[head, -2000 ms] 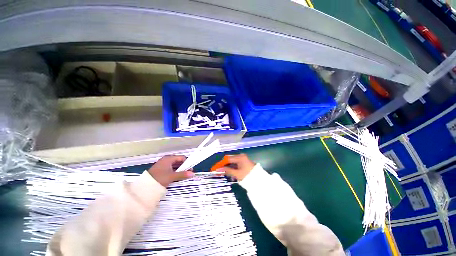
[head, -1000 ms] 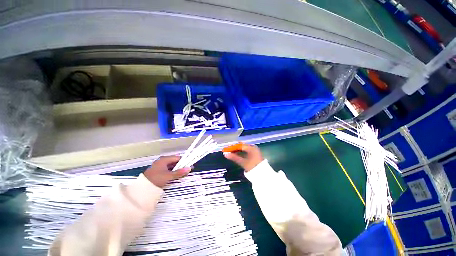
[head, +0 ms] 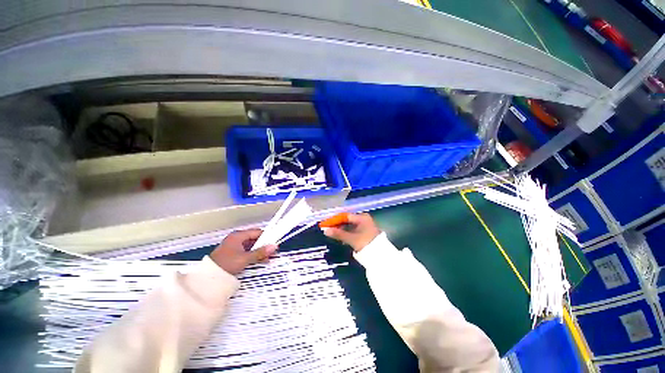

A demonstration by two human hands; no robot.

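Observation:
My left hand (head: 243, 250) holds a small fanned bunch of white tubes (head: 289, 217) between thumb and fingers, their free ends pointing up and right. My right hand (head: 355, 232) holds a small orange cutter (head: 334, 221), mostly hidden by the fingers, close to the right ends of the bunch. It cannot be told whether the cutter touches a tube. A wide flat layer of long white tubes (head: 284, 313) lies on the green mat (head: 430, 251) below both hands, partly covered by my left sleeve.
A small blue bin (head: 235, 166) with white scraps stands beyond the hands, beside a large blue tote (head: 408, 162). A divided tray (head: 182, 175) and clear plastic (head: 33, 175) are left. A crossed pile of white tubes (head: 545, 255) and a blue crate (head: 543, 346) are right. A metal-edged shelf (head: 292, 55) crosses above.
My right hand with the orange cutter has moved up and right from the edge of the tube layer. The left hand still holds the bunch, now fanned differently.

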